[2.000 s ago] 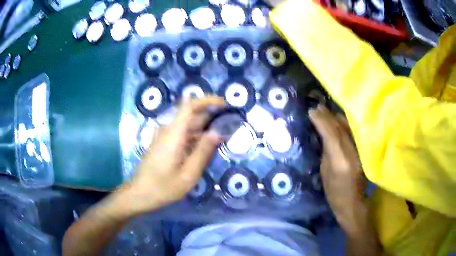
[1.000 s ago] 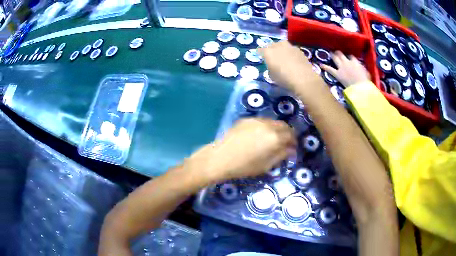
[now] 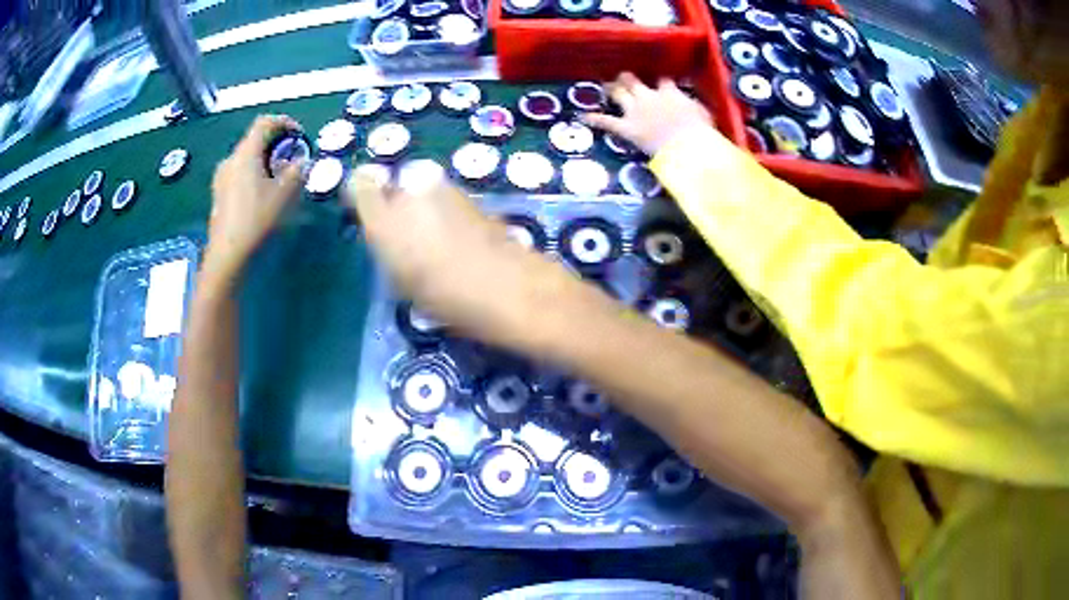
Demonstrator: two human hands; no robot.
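My left hand is at the left end of the loose disc rows, its fingers around a black-rimmed disc. My right hand is blurred and reaches across the tray to the near row; its fingertips are at a pale disc, and whether it grips it I cannot tell. The clear blister tray lies below, with black-ringed discs seated in pockets. Its front row holds pale-centred discs. My right forearm hides part of the tray. Loose discs lie in rows behind it.
A coworker's yellow sleeve comes from the right, the hand at the loose discs. Red bins heaped with discs stand behind, beside a clear tub. A small clear box lies left. Smaller-looking discs lie far left.
The view has shifted right. My left hand has moved from over the tray to the leftmost loose discs. My right hand has moved left along the rows. The coworker's hand stays near the red bins.
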